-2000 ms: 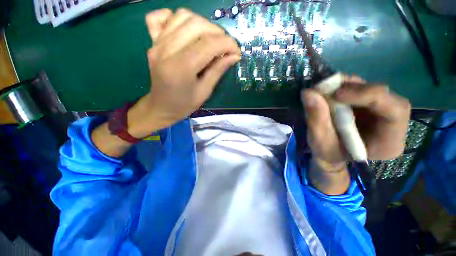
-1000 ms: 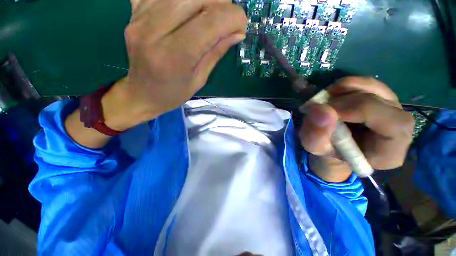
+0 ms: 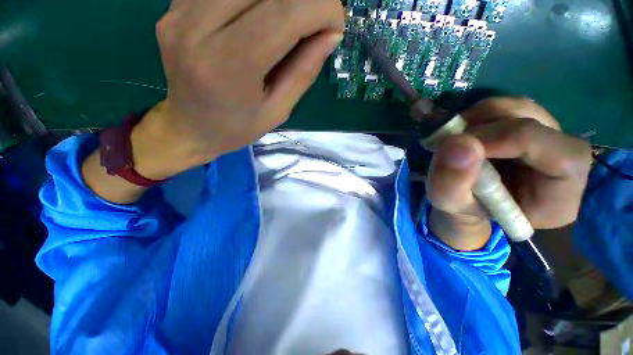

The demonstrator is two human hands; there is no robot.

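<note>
A green PCB panel [image 3: 444, 48] of small joined boards lies on the green mat at the top centre, cut off by the frame's top edge. My right hand [image 3: 513, 163] holds the soldering iron [image 3: 501, 201] by its cream taped grip. The iron's dark barrel points up-left, and its tip is over the panel's left boards. My left hand [image 3: 253, 76], with a dark red wristband, has thumb and finger pinched at the panel's left edge, close to the tip. A thin strand of solder wire [image 3: 319, 157] shows below this hand over the white top; its end at the fingertips is hidden.
The green mat's [image 3: 76, 104] front edge runs just before my body. A dark strip lies at the far left. A dark cable [image 3: 611, 166] is at the right edge beside blue cloth. Boxes and dark items lie below at the lower right.
Both hands have shifted slightly in view since one second ago. Since the first frame, the iron tip has come down-left, close to my left fingertips. The spool and trays have left the view.
</note>
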